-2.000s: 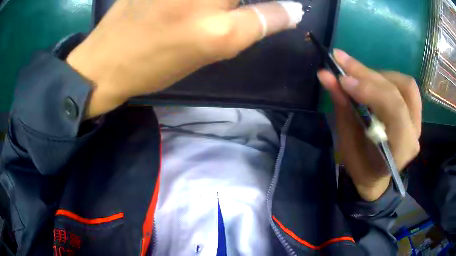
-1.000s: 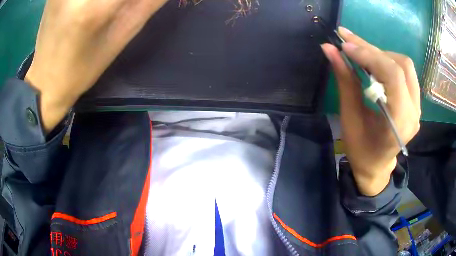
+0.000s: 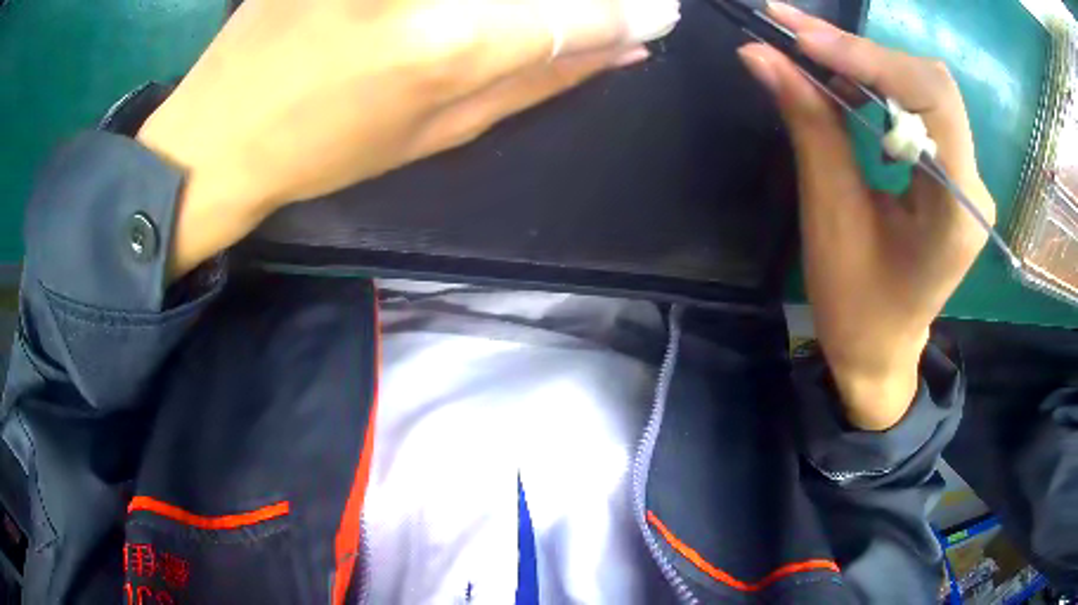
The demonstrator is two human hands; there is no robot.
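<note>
The black work tray [image 3: 544,201] lies in front of my body. My left hand [image 3: 390,101] reaches over its left and upper part, with a white covering on a finger near the top edge. A tiny dark bit shows by its fingertips, too small to tell whether they hold it. My right hand [image 3: 881,225] grips the tweezers [image 3: 908,136] over the tray's right side. They are dark toward the tips, with a pale band round the middle and silver ends. The tips are near the top edge, close to my left fingertips; no coil is clearly visible at them.
Clear plastic blister trays with copper-orange content [image 3: 1052,219] lie at the right edge on the green bench surface [image 3: 946,53]. A dark sleeve, seemingly another person's, shows at the far right. A blue-edged container [image 3: 987,555] is low at the bottom right.
My left hand has come back right over the tray, covering where the copper tangle showed. My right hand has moved slightly up, and the tweezers now point more leftward. The two rings are out of sight.
</note>
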